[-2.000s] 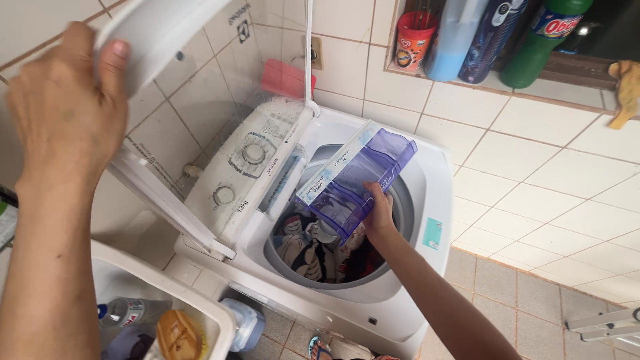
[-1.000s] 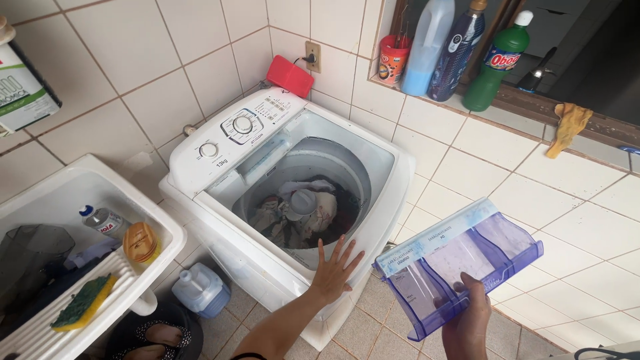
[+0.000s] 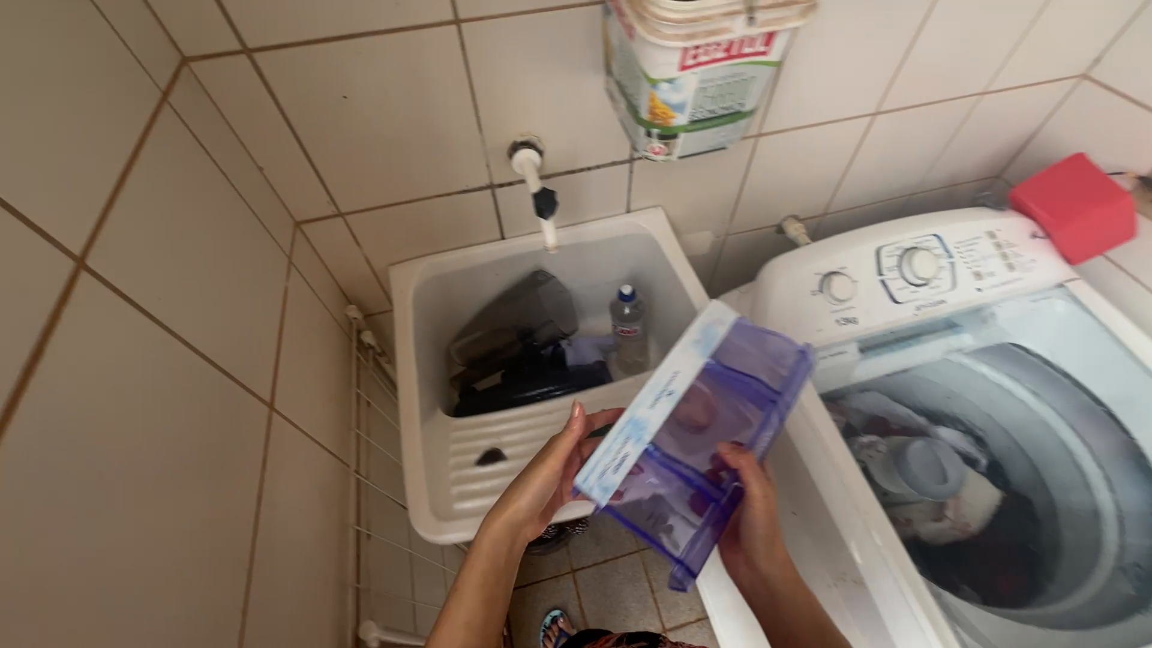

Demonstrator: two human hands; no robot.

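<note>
Both of my hands hold a translucent purple plastic dispenser drawer [image 3: 711,405] with compartments and a pale printed front strip. My left hand [image 3: 558,468] supports the strip's lower end, its fingers partly hidden behind. My right hand [image 3: 747,504] grips the opposite long edge, thumb on top. The drawer hangs tilted between the laundry sink [image 3: 418,450] and the top-loading washing machine [image 3: 810,549]. Clothes [image 3: 963,513] lie around the agitator [image 3: 927,468] in the machine's drum.
The sink holds dark items [image 3: 531,382] and a clear bottle with a blue cap [image 3: 628,328]. Above it is a wall tap [image 3: 540,193]; a printed plastic tub [image 3: 697,90] hangs beside. A red box [image 3: 1075,207] stands behind the machine. A white wire rack [image 3: 360,468] is left.
The view has swung left to the sink. The purple drawer has moved from beside the machine to near the sink. My left hand, empty a second ago, now holds it too.
</note>
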